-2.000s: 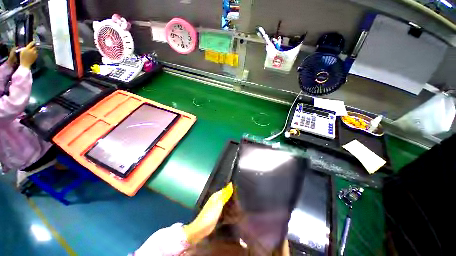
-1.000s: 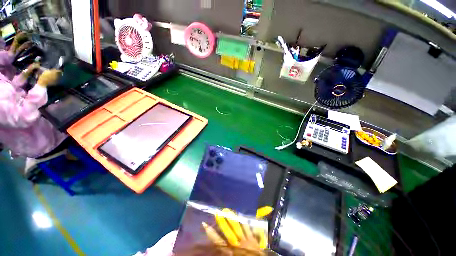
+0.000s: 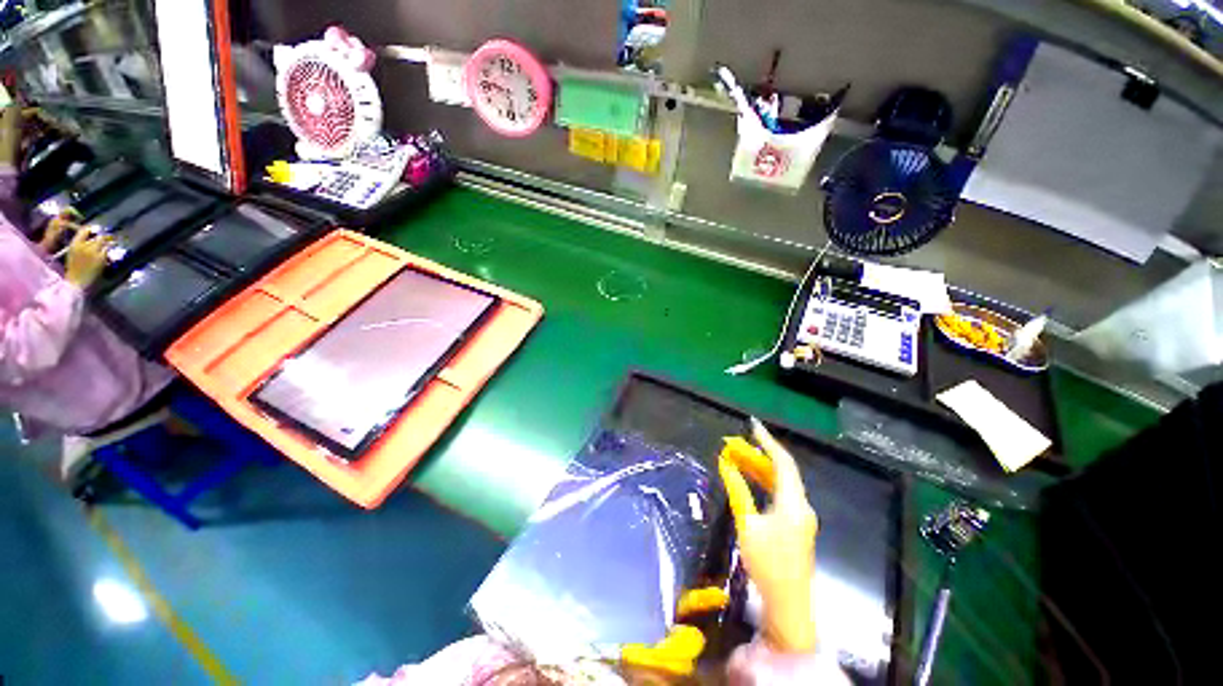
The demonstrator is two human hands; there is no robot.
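A flat display-sized piece under shiny, creased clear film (image 3: pixel 590 536) lies tilted over the left side of the black tray (image 3: pixel 641 391). My left hand (image 3: pixel 668 646), with yellow finger cots, grips its lower right edge; the palm is hidden or cut off by the bottom edge. My right hand (image 3: pixel 778 536) is raised over the tray's middle, yellow-tipped fingers bent near the film's upper right corner; whether they pinch film cannot be told. A black display (image 3: pixel 848 570) lies in the tray's right recess, partly behind my right hand.
An orange tray (image 3: pixel 288 298) with a display (image 3: pixel 382 359) is at left. A supply tray with calculator (image 3: pixel 858 328) and finger-cot dish (image 3: pixel 990 335) is at back right. A pen (image 3: pixel 934 630) and small metal item (image 3: pixel 955 527) lie right. A person's pink sleeve (image 3: pixel 47 295) shows far left.
The dark, blue-reflecting display that was held up now shows as a creased, film-covered surface lower over the tray. My right hand has come into clear view above the tray's middle.
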